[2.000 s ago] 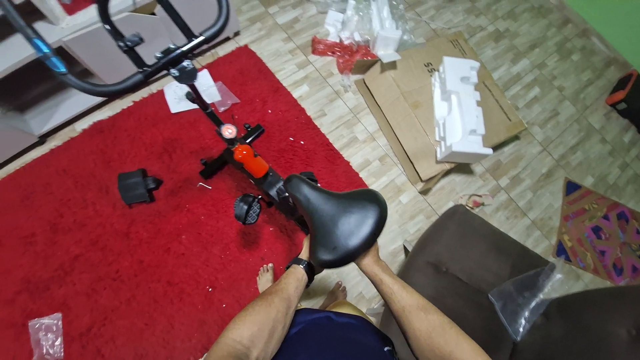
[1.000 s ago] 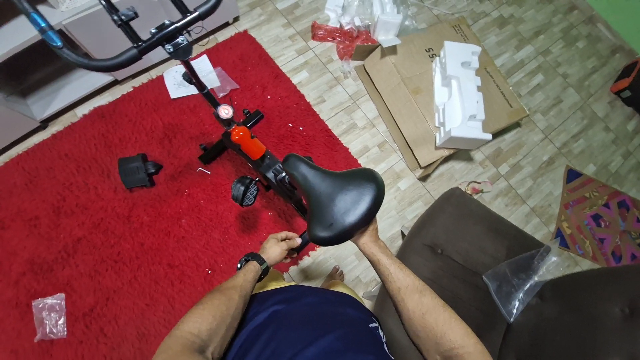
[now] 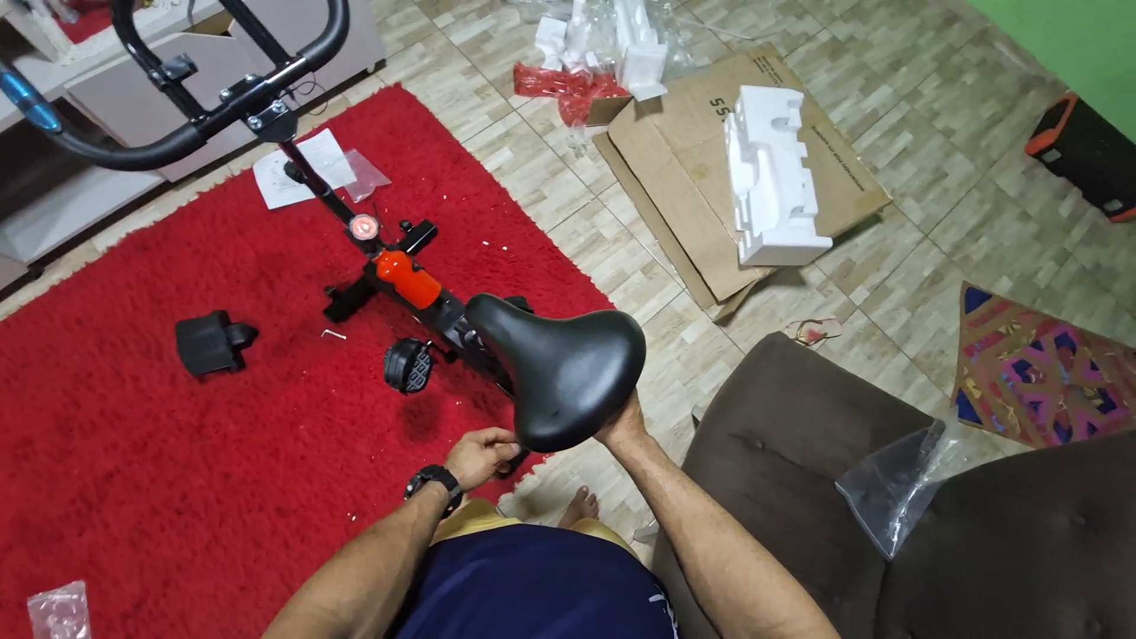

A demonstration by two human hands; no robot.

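A black padded saddle tops an exercise bike standing on the red rug. My left hand, with a black watch on the wrist, is at the saddle's lower left edge, its fingers bent near a dark part below; what they grip is unclear. My right hand reaches under the saddle's right rear edge, and its fingers are hidden there. Forward of the saddle are the orange frame cover, a round dial and the black handlebar. A black pedal shows left of the frame.
On the rug lie a black plastic part, a small hex key and a paper sheet. Flattened cardboard bears white foam. A brown upholstered seat stands close on my right, with a plastic bag on it.
My left hand has come out from under the saddle to its lower left edge, where its fingers now show. My right hand stays beneath the rear of the saddle.
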